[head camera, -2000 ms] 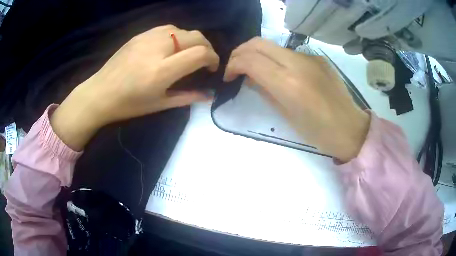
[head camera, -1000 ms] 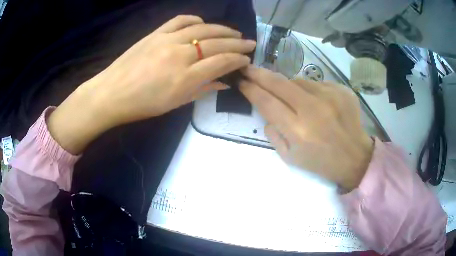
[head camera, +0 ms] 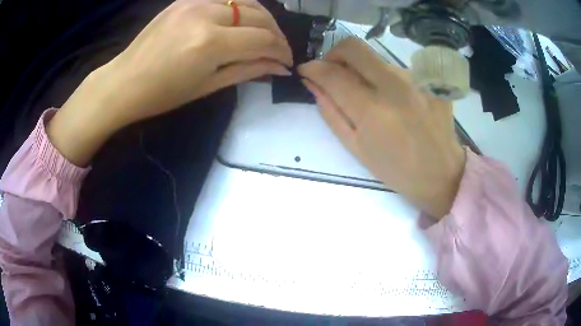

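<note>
A large black garment [head camera: 172, 140] lies at the left and hangs over the front edge. A small black fabric patch [head camera: 290, 90] lies flat at the garment's edge, in front of the presser foot [head camera: 317, 37]. My left hand [head camera: 197, 54], with a red ring, lies on the garment, its fingertips at the patch's left side. My right hand [head camera: 388, 114] has its thumb and fingertips on the patch's right side. Both hands hold the cloth near the foot. The needle tip cannot be made out.
The machine head [head camera: 497, 19] spans the top right, with a ribbed cream knob [head camera: 441, 71] below it. Spare black patches [head camera: 495, 89] lie to its right. Shears with black looped handles [head camera: 549, 172] lie far right. A pale thread [head camera: 171, 184] lies on the garment. The table [head camera: 306, 242] has a printed ruler.
Both hands have moved up with the garment and patch, closer to the presser foot. The patch, largely hidden at first, now shows between the fingertips. The whole view has also shifted.
</note>
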